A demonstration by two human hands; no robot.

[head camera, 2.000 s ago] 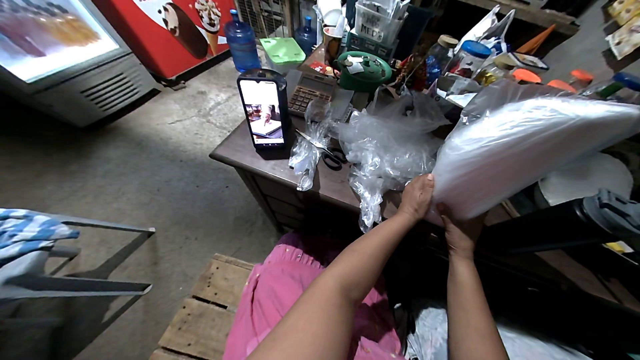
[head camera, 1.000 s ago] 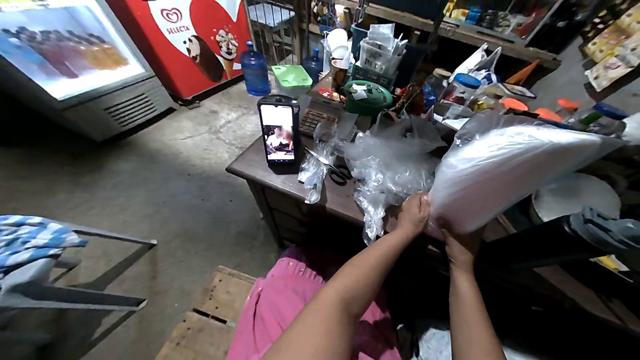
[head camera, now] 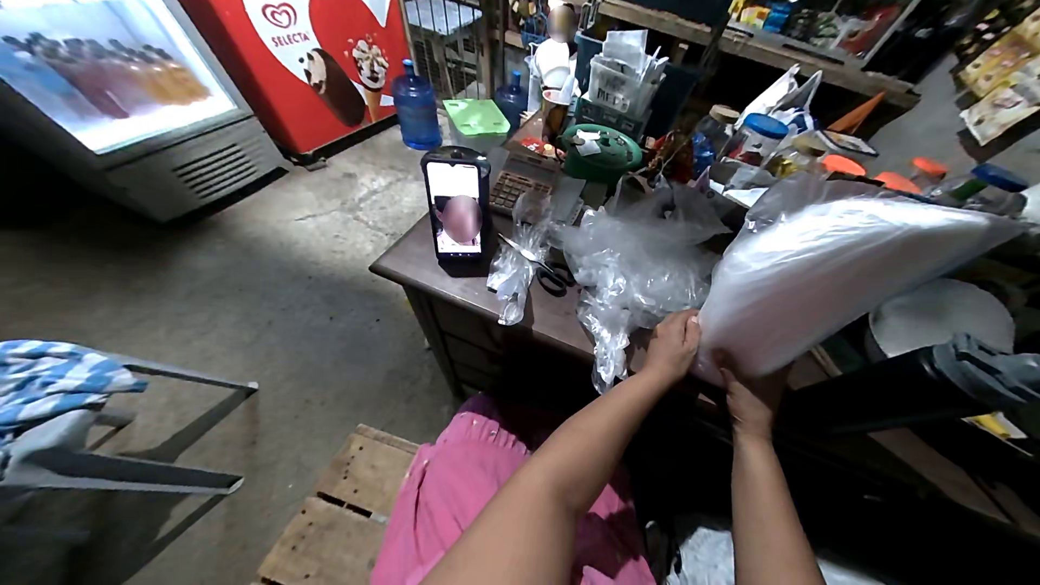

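Observation:
A large bulging clear plastic bag with white contents [head camera: 821,268] rests at the right of the desk. My left hand [head camera: 674,345] grips its near left edge. My right hand [head camera: 751,394] holds the underside close by, its fingers partly hidden beneath the bag. Crumpled clear plastic bags [head camera: 642,260] lie on the desk just left of the big bag. Black-handled scissors [head camera: 555,278] lie beside a smaller crumpled plastic bag [head camera: 513,272]. Farther left, a smartphone [head camera: 457,211] stands upright near the desk corner, with a calculator [head camera: 520,185] behind it.
Behind are a green plastic basket [head camera: 601,153], lidded jars [head camera: 756,138] and a blue water jug [head camera: 417,110]. A black cylindrical object [head camera: 886,386] juts in at the right. A wooden bench [head camera: 337,504] is below, and a gray plastic stool with checked cloth [head camera: 57,390] stands left.
Both hands keep their hold on the big bag, which stays much the same. The view has shifted slightly, showing more of the red freezer.

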